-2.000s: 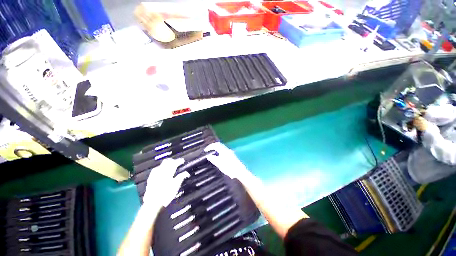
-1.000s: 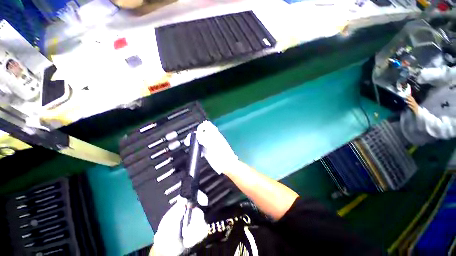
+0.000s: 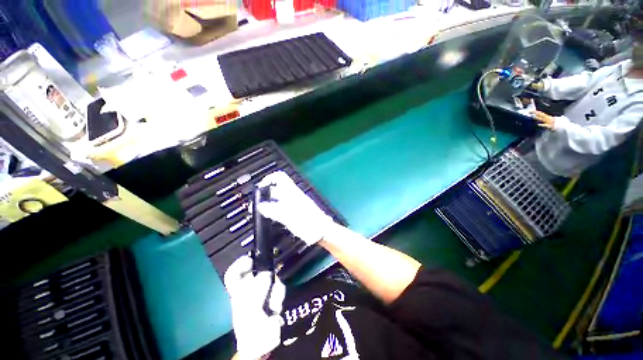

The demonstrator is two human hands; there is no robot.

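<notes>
A folded black tripod (image 3: 262, 232) is held nearly upright in the picture over the slotted tray, between my two gloved hands. My left hand (image 3: 255, 306), in a white glove, grips its lower end near my body. My right hand (image 3: 290, 207), in a white glove, holds its upper end. The black slotted tray (image 3: 224, 184) lies on the green belt with several bars with silvery stripes in its slots. My hands and the tripod hide part of the tray.
Stacked full trays (image 3: 67, 309) stand at lower left, beside a slanted post (image 3: 144, 211). An empty black tray (image 3: 282, 65) and an open cardboard box (image 3: 194, 21) are on the white bench. At right are a fixture (image 3: 518, 77), a grey crate (image 3: 525, 193) and a person in pale clothing (image 3: 599, 105).
The tripod has been lifted from low over the tray and turned upright between my hands. Since one second ago my hands have moved little. The view has shifted right.
</notes>
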